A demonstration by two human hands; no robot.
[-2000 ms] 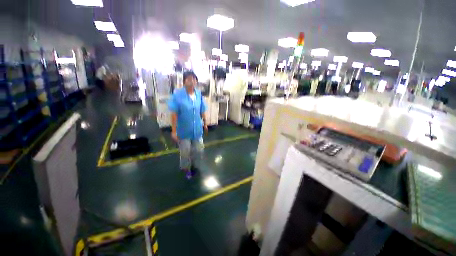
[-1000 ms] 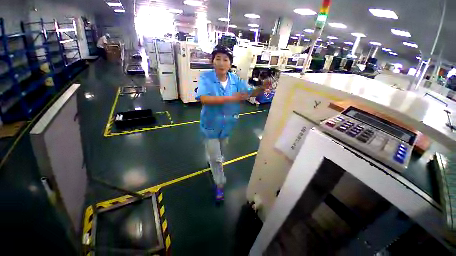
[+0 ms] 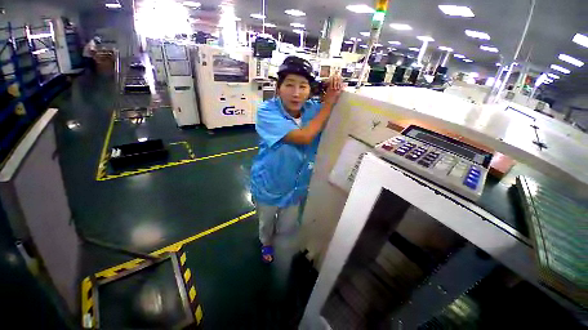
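Observation:
Neither of my hands is in the picture. A silver-grey desktop calculator (image 3: 433, 161) with a dark display strip and blue and dark keys lies tilted on top of the white-framed loader cabinet (image 3: 371, 174). An orange-brown block (image 3: 501, 165) shows behind and beside the calculator. Green PCB panels (image 3: 559, 222) with pale rows lie on the cabinet top at the right. The cabinet's dark opening below shows ribbed parts, too dim to tell apart.
A person (image 3: 287, 145) in a blue shirt stands against the white machine cover (image 3: 451, 113), hands at its corner. A grey panel (image 3: 42, 200) stands at left. A striped floor frame (image 3: 184, 283), black tray (image 3: 138, 155) and GSE machine (image 3: 224, 90) also show.
The person has come closer to the machine cover and has both hands at its corner. The view has shifted, so the calculator and cabinet now sit further left than one second ago.

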